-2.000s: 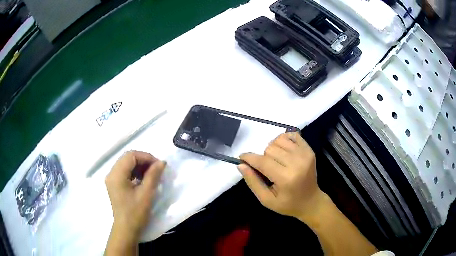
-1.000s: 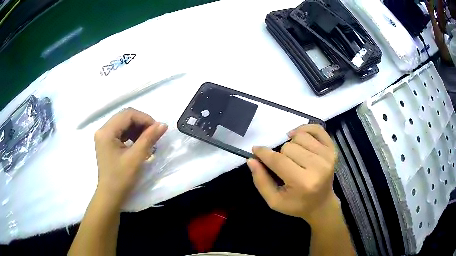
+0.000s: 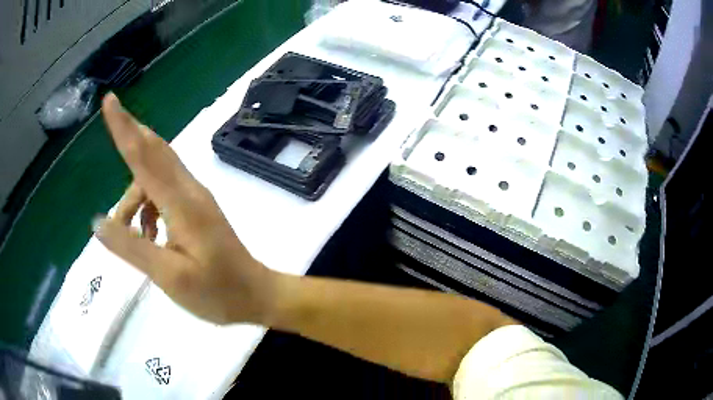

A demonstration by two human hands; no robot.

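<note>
My right hand [image 3: 184, 226] reaches in from the right over the white sheet, fingers spread, with nothing seen in it. My left hand is out of the picture. Black phone middle frames [image 3: 301, 121] lie in stacks beyond my right hand, the top ones crossed at angles. Pale poly bags [image 3: 86, 312] with recycling marks lie below my hand at the lower left. A dark, shiny frame-like thing [image 3: 59, 383] is cut off by the bottom left corner; how it is bagged is unclear.
A white blister tray [image 3: 500, 117] tops a tall stack on the right. A pale packet [image 3: 387, 31] lies beyond the frames. Clear bagged items [image 3: 70, 101] sit on the green surface [image 3: 47, 211] at left. Part of a person [image 3: 559, 19] shows at the top.
The view has turned right. My right hand has let go of the middle frame and now spreads over the sheet's left side. My left hand has left the picture.
</note>
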